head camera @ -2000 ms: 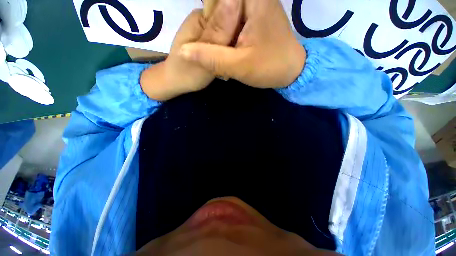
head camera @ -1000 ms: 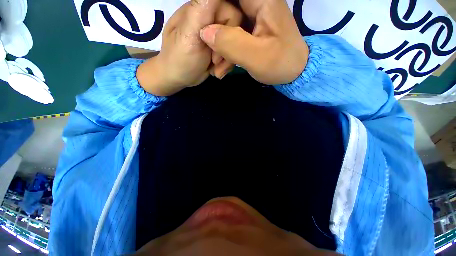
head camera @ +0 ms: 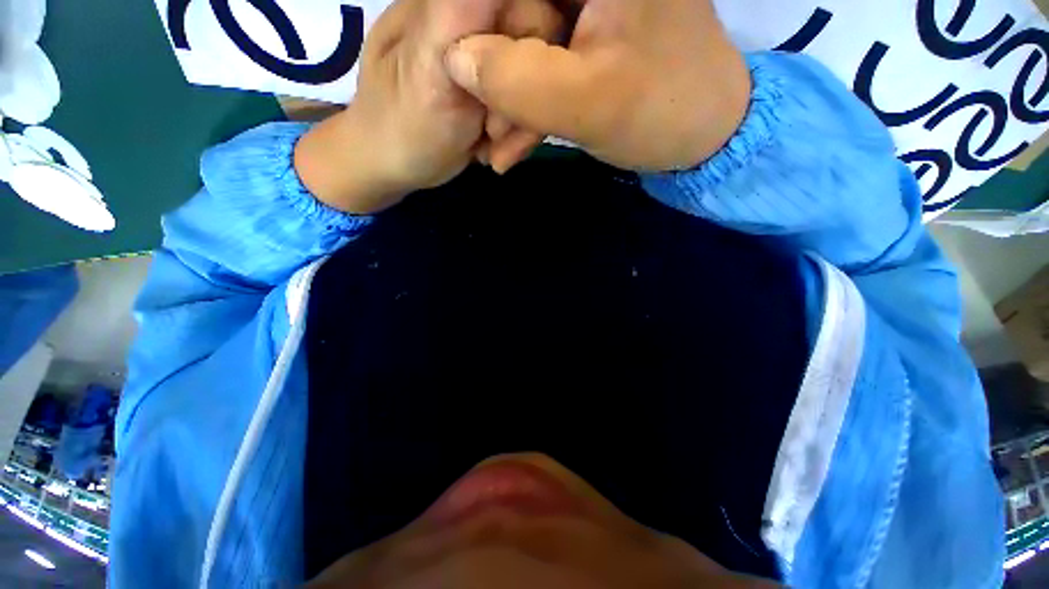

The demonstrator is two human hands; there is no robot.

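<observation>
My left hand point(head camera: 420, 98) and my right hand point(head camera: 627, 86) are pressed together at the top centre of the head view, fingers curled against each other. My right thumb lies across the left fingers. The upper fingers are cut off by the top edge, and no part shows between the hands; anything inside is hidden. A white backing sheet point(head camera: 236, 71) with black adhesive strips point(head camera: 288, 63) shows left of the hands. The white sheet continues on the right point(head camera: 857, 32), with more black arcs point(head camera: 906, 112), some interlocking.
Several white die-cut pieces point(head camera: 58, 193) lie loosely piled at the upper left on the dark green bench point(head camera: 173, 161). A bit of brown cardboard point(head camera: 308, 108) shows by my left wrist. A plain white sheet edge point(head camera: 1001, 223) is at the right. Yellow-black tape edges the bench.
The hands were rubbing and shifting against each other; they have moved slightly up and remain together. The right forearm has moved a little right. The view has shifted slightly.
</observation>
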